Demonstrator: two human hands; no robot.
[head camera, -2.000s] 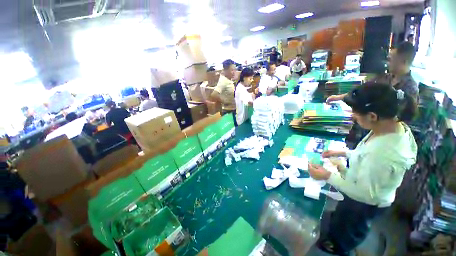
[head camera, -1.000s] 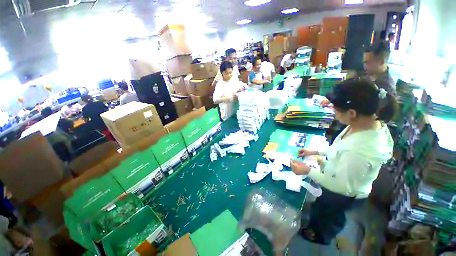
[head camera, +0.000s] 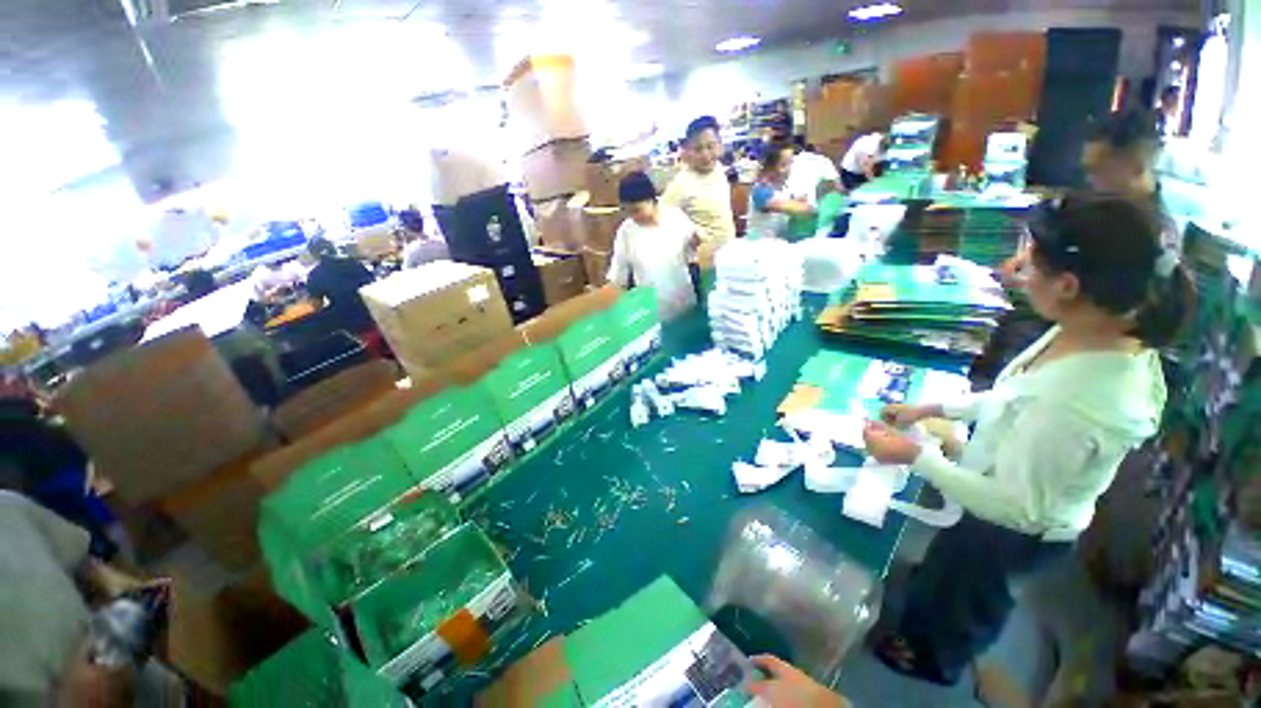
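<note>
A green printed carton (head camera: 639, 647) with a brown flap on its left lies at the near table edge, cut off by the bottom of the picture. My right hand (head camera: 795, 685) is at its right edge, fingers on the printed side; most of the hand is cut off. My left hand is not in view. Open green boxes (head camera: 484, 625) with greenish-clear packets inside stand left of the carton; the nearest has an orange patch on its front.
Clear plastic bags (head camera: 791, 584) lie at the right table edge. Upright green lids (head camera: 450, 436) line the far-left edge. Small scraps, loose white pieces (head camera: 698, 383) and a white stack (head camera: 754, 297) are on the table. A coworker (head camera: 1058, 401) handles white strips at right.
My right hand has come into view at the carton's right edge. A person's grey sleeve and hands now show at the lower left. Another green carton piece appears at the bottom left.
</note>
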